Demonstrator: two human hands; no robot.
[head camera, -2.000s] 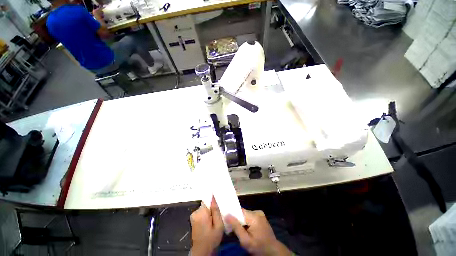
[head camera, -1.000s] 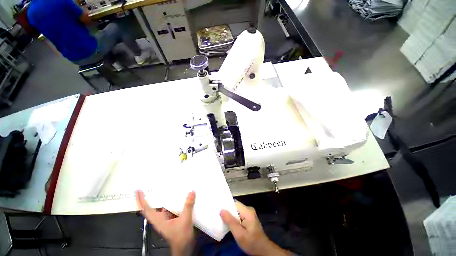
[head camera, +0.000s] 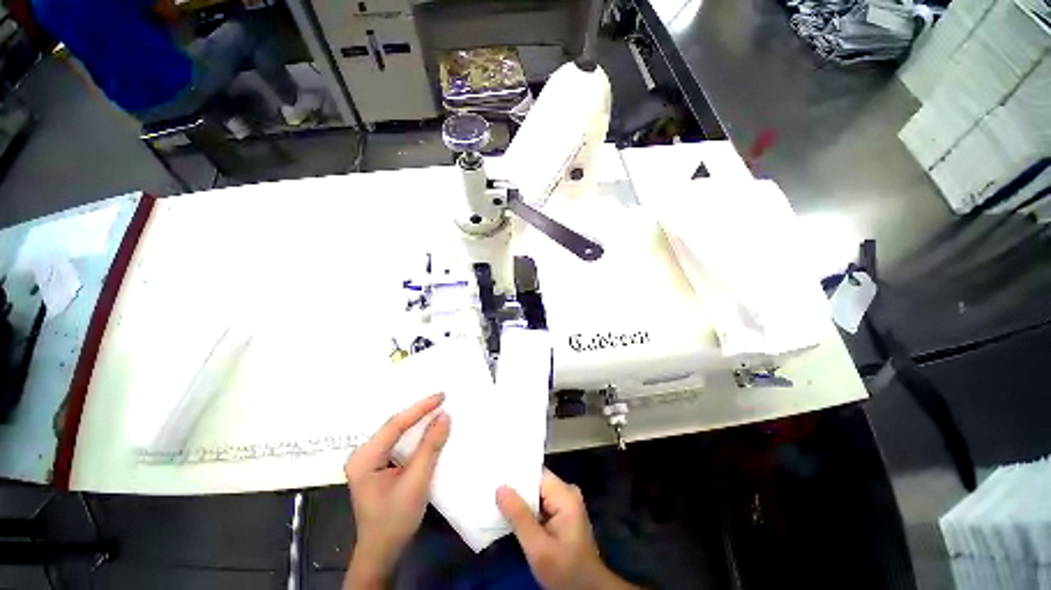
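A white fabric piece, folded or layered, hangs over the front table edge with its far end at the sewing head. My left hand holds its left edge, thumb and forefinger pinched close together. My right hand grips its lower right edge, thumb on top. A narrower white flap stands along the right side and covers part of the presser foot area. The white sewing machine has dark lettering. A round knob tops its post, and a dark lever angles right.
A white bundle lies over the machine's right. A pale strip lies on the left of the cream table. Stacked white pieces stand far right on the dark metal table. A black strap with a white tag hangs right. A person in blue sits behind.
My left hand, spread beside the fabric a second ago, has moved up and right onto its left edge. A narrow flap now stands on the fabric's right side. The view has shifted slightly.
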